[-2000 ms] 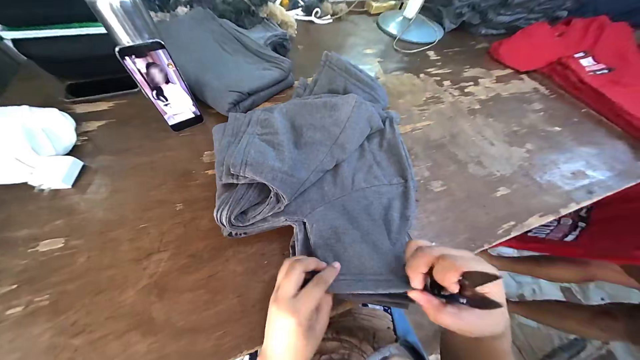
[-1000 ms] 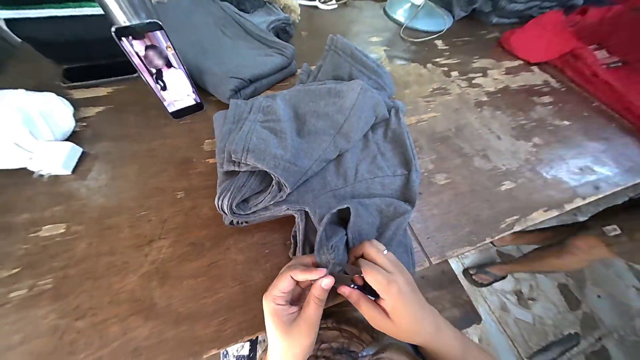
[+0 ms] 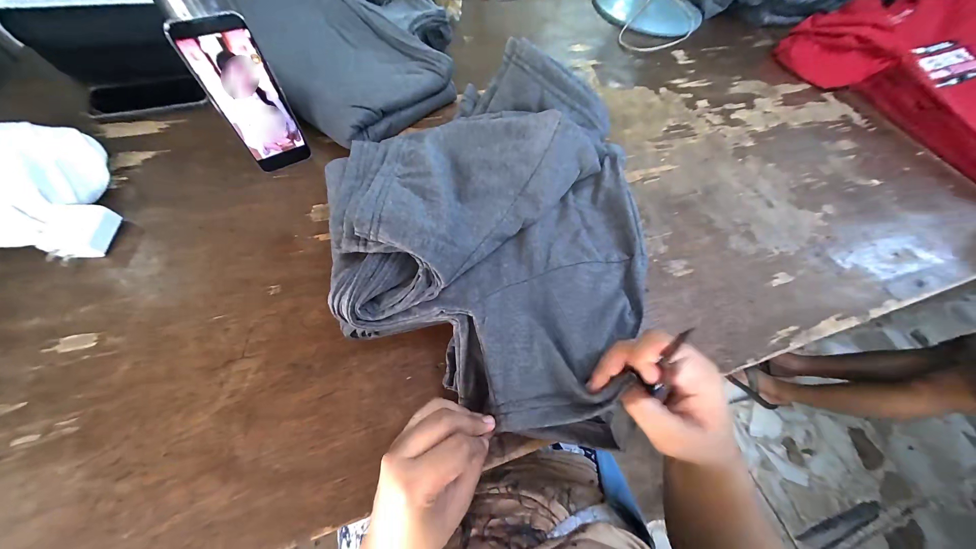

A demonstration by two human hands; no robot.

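A pile of dark grey knit garments (image 3: 488, 198), folded and partly rolled at its left side, lies on a worn wooden table. The hemmed end of the top piece reaches the near table edge. My left hand (image 3: 438, 457) pinches the left corner of that hem. The right part of the hem is pinched in my right hand (image 3: 675, 396), which also holds a small dark tool with a pointed blade (image 3: 675, 347), apparently thread snippers, mostly hidden by the fingers.
A smartphone (image 3: 240, 91) with a lit screen leans at the back left, beside more folded grey cloth (image 3: 358, 69). White cloth (image 3: 49, 191) lies far left, red garments (image 3: 900, 61) far right. A round metallic base (image 3: 648, 15) stands behind. A person's legs (image 3: 862, 381) are beyond the right table edge.
One second ago my hands were close together at the bunched hem. They are now apart, with the hem spread between them.
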